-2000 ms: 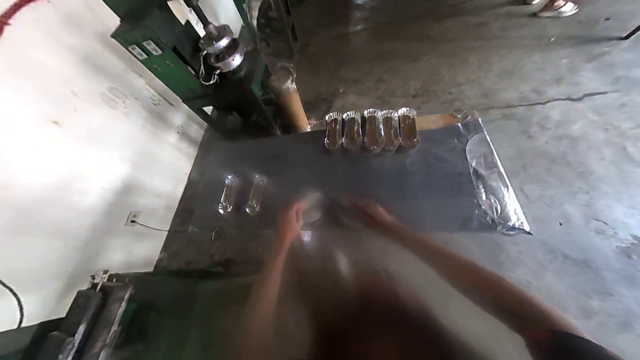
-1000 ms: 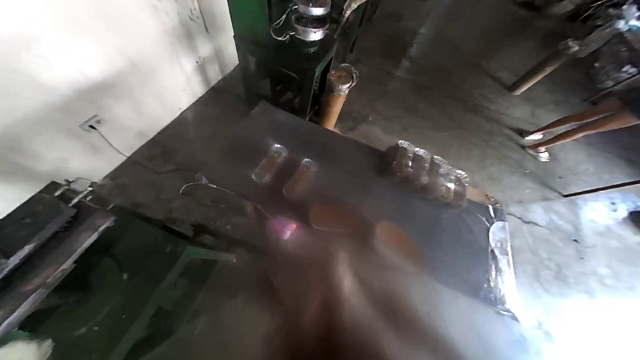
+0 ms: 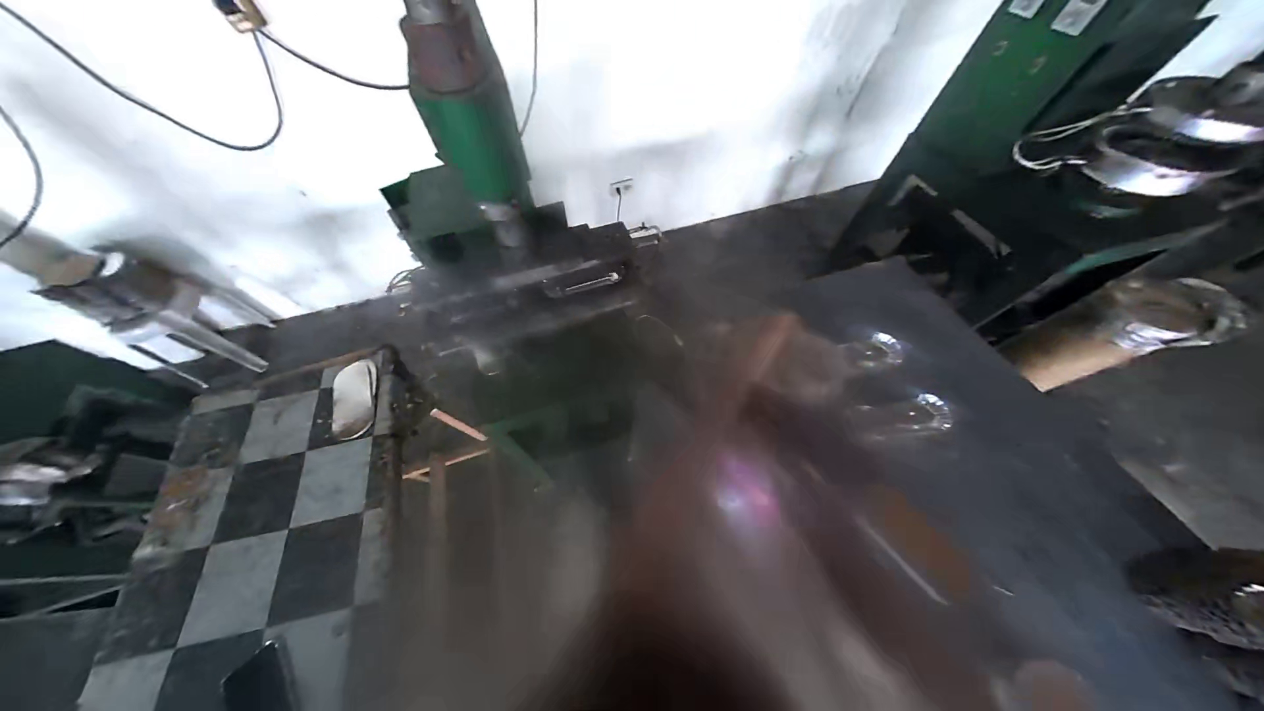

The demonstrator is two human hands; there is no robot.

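A blurred forearm and what appears to be my left hand [image 3: 775, 346] reach over the dark tabletop [image 3: 1066, 513], just left of two shiny oblong trays, one farther [image 3: 879, 348] and one nearer [image 3: 913, 415]. Blur hides the fingers and anything they may hold. A brown smear lies lower right on the tabletop; whether it is my right hand cannot be told. At the right edge, part of a dark, shiny ribbed cluster [image 3: 1210, 592] shows.
A checkered tabletop [image 3: 321, 494] at left bears a pale oblong object [image 3: 355, 399] and a dark flat object [image 3: 260, 681]. Green machines stand by the wall, one at centre [image 3: 484, 148], one at right [image 3: 973, 99]. A brown cylinder with a shiny top [image 3: 1116, 331] stands beside the dark table.
The view has swung far to the left, bringing the checkered table into sight. The two oblong trays still lie apart on the dark table. Hand movement is too blurred to tell.
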